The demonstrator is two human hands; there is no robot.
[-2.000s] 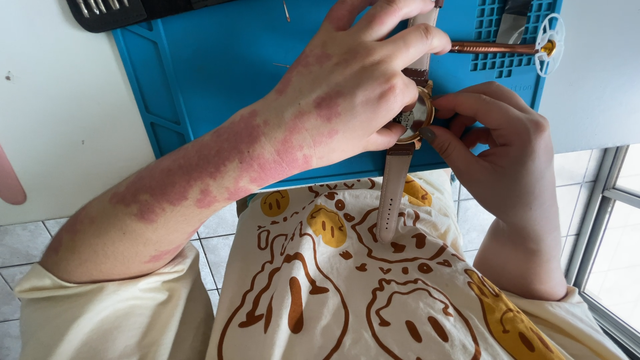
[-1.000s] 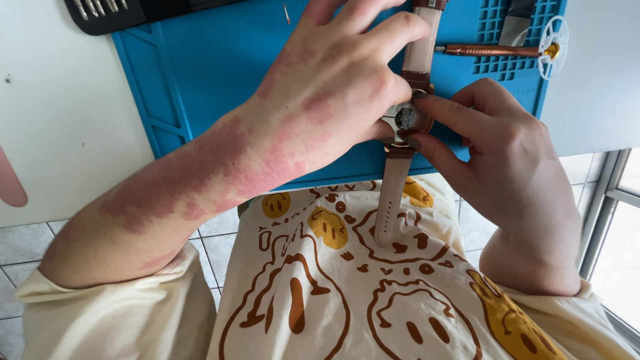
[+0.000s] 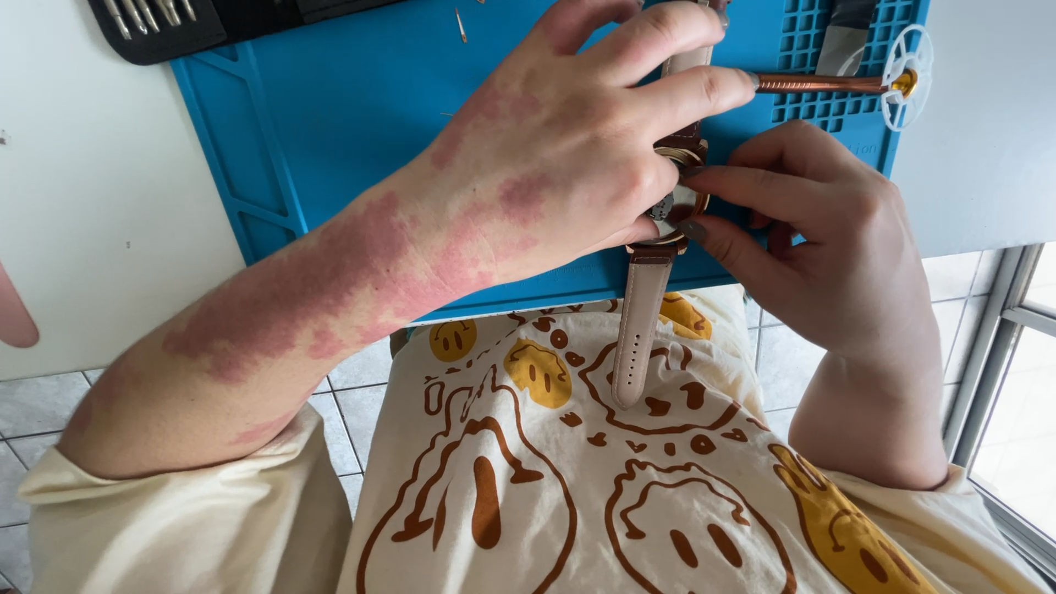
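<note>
A wristwatch with its case back off (image 3: 681, 208) lies face down at the near edge of a blue silicone work mat (image 3: 371, 124). Its movement shows inside the gold-toned case. One half of its leather strap (image 3: 643, 330) hangs over the edge against the printed shirt; the other runs up under my left hand (image 3: 577, 140). My left thumb and index finger press on the case from the left, the other fingers spread above. From the right, my right hand (image 3: 825, 223) pinches at the case rim with thumb and index finger. Whether anything small is between the fingertips cannot be seen.
A copper-coloured tool (image 3: 825, 83) lies at upper right with its end at a white plastic wheel (image 3: 907, 78), near a small clear bag (image 3: 843, 41). A black case of metal tools (image 3: 157, 21) is at upper left. A thin pointed piece (image 3: 461, 25) lies on the mat.
My right fingers have shifted a little around the watch case, and the left hand now covers more of the case's upper left. The watch stays in nearly the same spot.
</note>
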